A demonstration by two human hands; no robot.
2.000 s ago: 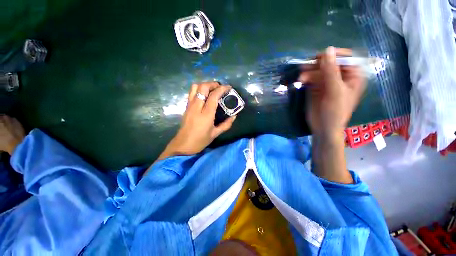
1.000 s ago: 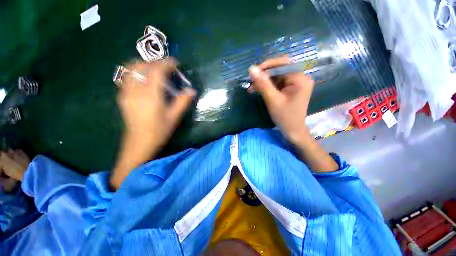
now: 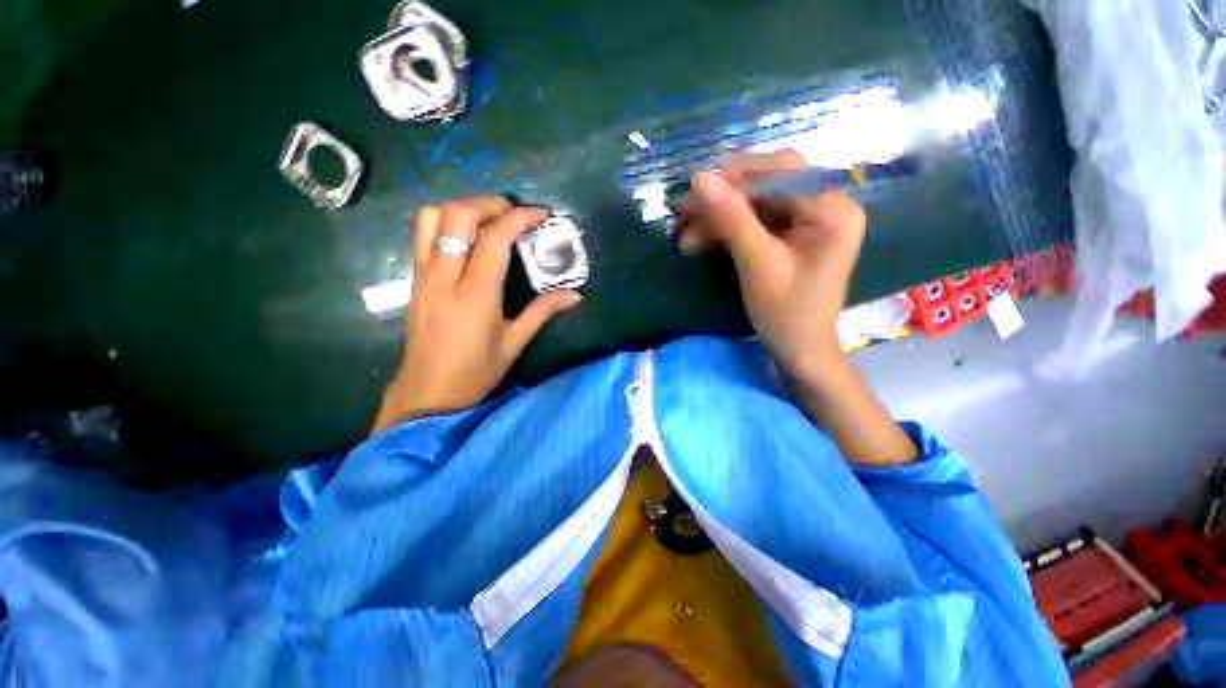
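Note:
My left hand [image 3: 464, 303], with a ring, holds a silver squarish watch case [image 3: 554, 254] between thumb and fingers at the green worktop. My right hand [image 3: 780, 255] is to the right, apart from the case, and holds a slim tool [image 3: 874, 174] with a yellow band like a pen; its tip is hidden or blurred. One loose watch case [image 3: 323, 165] lies left of my left hand. A small overlapping pile of watch cases [image 3: 413, 67] lies farther back.
A red parts tray [image 3: 952, 303] is at the bench's right edge. White liner sheet [image 3: 1143, 148] hangs at the right. Blue flecks lie on the green worktop [image 3: 242, 282]. A neighbour's blue sleeve [image 3: 81, 565] is at lower left. Red crates [image 3: 1096, 605] stand at lower right.
A single case now lies left of the pile. My left hand has come back right and holds a case nearer the bench front. My right hand still holds the tool, in nearly the same place.

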